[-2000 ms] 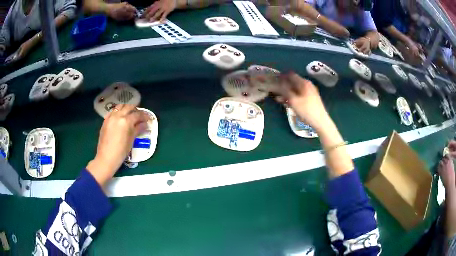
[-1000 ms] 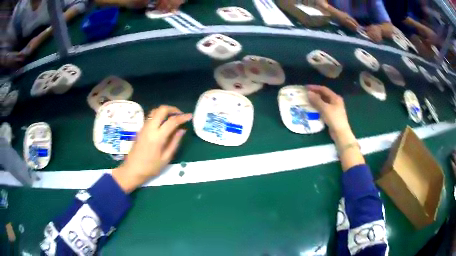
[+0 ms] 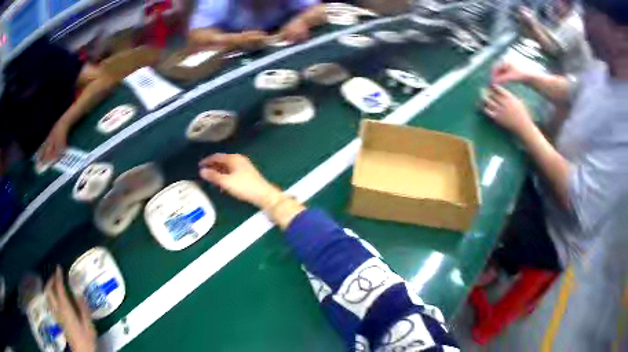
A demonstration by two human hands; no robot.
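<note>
My right hand [image 3: 237, 177] is over the belt, its fingertips bunched just above and right of an open off-white housing [image 3: 180, 215] with a blue bar and pale circuit board inside. Whether the fingertips hold a small part I cannot tell. My left hand [image 3: 72, 316] is blurred and cut off by the lower left edge, fingers extended with nothing visible in them. It is between a second open housing [image 3: 98, 282] and a third one [image 3: 47, 324], partly covering the third.
Face-up covers, including one [image 3: 212, 126], lie further across the belt. An open cardboard box [image 3: 416, 177] stands right of the white edge strip [image 3: 237, 245]. Another open housing [image 3: 366, 95] is further up the belt. People work across the line and at the right.
The view has swung right, so the housings appear lower left and the box nearer the middle. My right hand has come off the housing it was touching.
</note>
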